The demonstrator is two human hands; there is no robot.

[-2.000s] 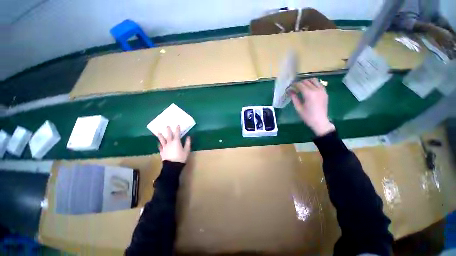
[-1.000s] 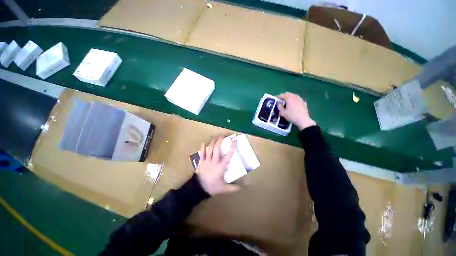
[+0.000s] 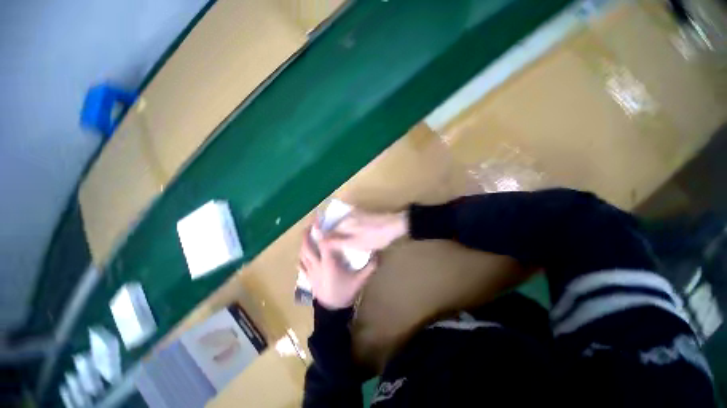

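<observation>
Both hands are together over a white box (image 3: 335, 213) with a dark band at its lower left end, on the cardboard-covered bench. My left hand (image 3: 333, 273) lies around its near side with fingers spread over it. My right hand (image 3: 371, 231) is on its upper right side, overlapping the left fingers. The hands hide most of the box, and its contents cannot be made out. The view is tilted and somewhat blurred.
The green belt (image 3: 319, 135) runs diagonally behind the hands. A closed white retail box (image 3: 209, 241) and several smaller-looking ones stand on it at left. Fanned open sleeves (image 3: 187, 362) lie on the bench at lower left. A blue stool (image 3: 102, 108) is beyond the far cardboard.
The view has rotated. My right hand has moved from the tray on the belt to the box at my left hand. The tray with black devices is no longer visible on the belt.
</observation>
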